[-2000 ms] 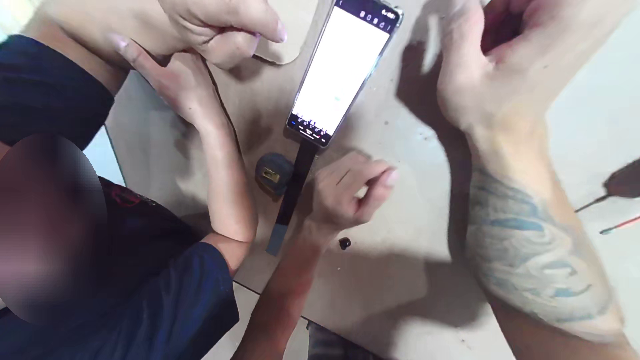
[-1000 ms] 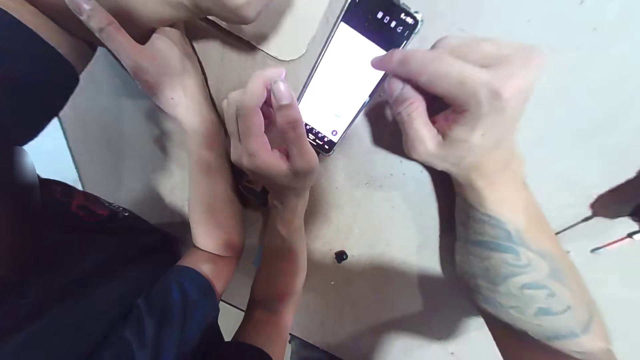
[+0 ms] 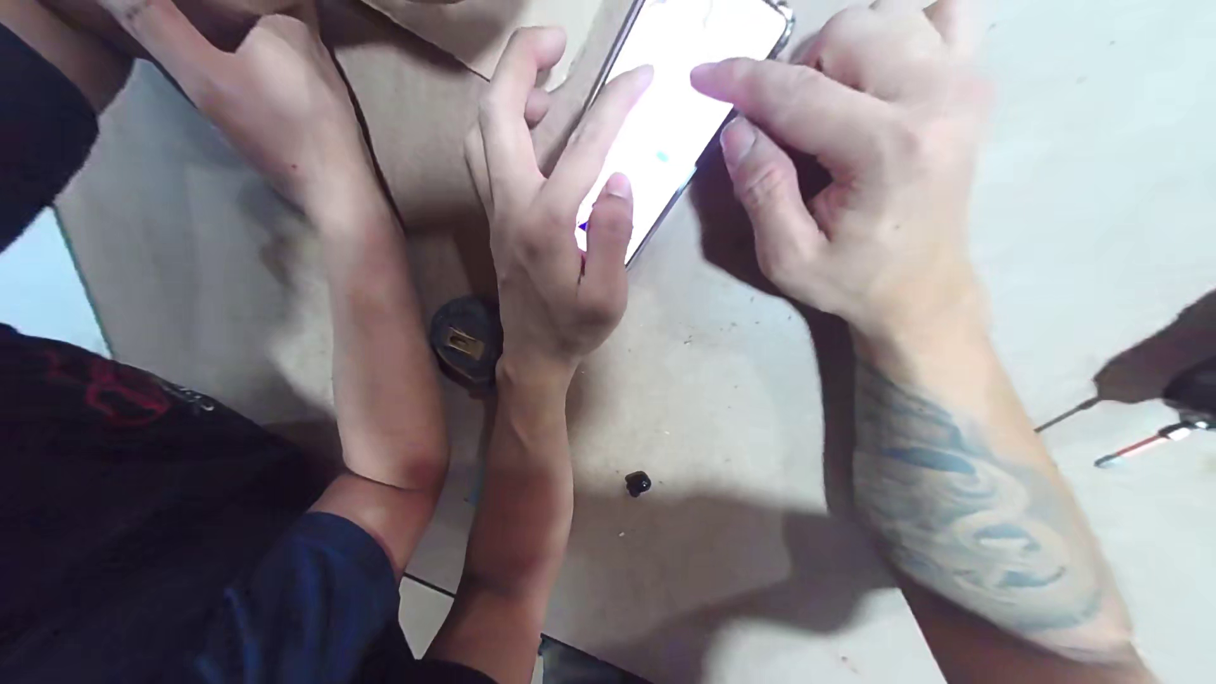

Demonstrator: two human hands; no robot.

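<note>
A smartphone (image 3: pixel 679 123) with a bright screen lies at the top centre, tilted to the right. My left hand (image 3: pixel 560 218) is over its lower left side, index fingertip at the screen and thumb near the lower part, fingers apart. From the right, my right hand (image 3: pixel 855 161) reaches over the phone's edge. Its index fingertip is at the screen, its thumb tip beside the edge, and the other fingers are partly curled. Neither hand grips anything. A dark, round tape measure (image 3: pixel 465 340) sits just left of my left wrist, partly covered. Below the phone is a small black part (image 3: pixel 637 484).
At the left another person in a dark shirt leans in, a forearm (image 3: pixel 380 361) close beside mine. Brown flat material, apparently cardboard (image 3: pixel 427 123), lies at the top. A tool with a red shaft (image 3: pixel 1140 445) and a dark handle is at the right edge of the pale surface.
My left hand has moved up onto the phone and its fingers have spread. My right hand, away from the phone two seconds ago, is now at its screen.
</note>
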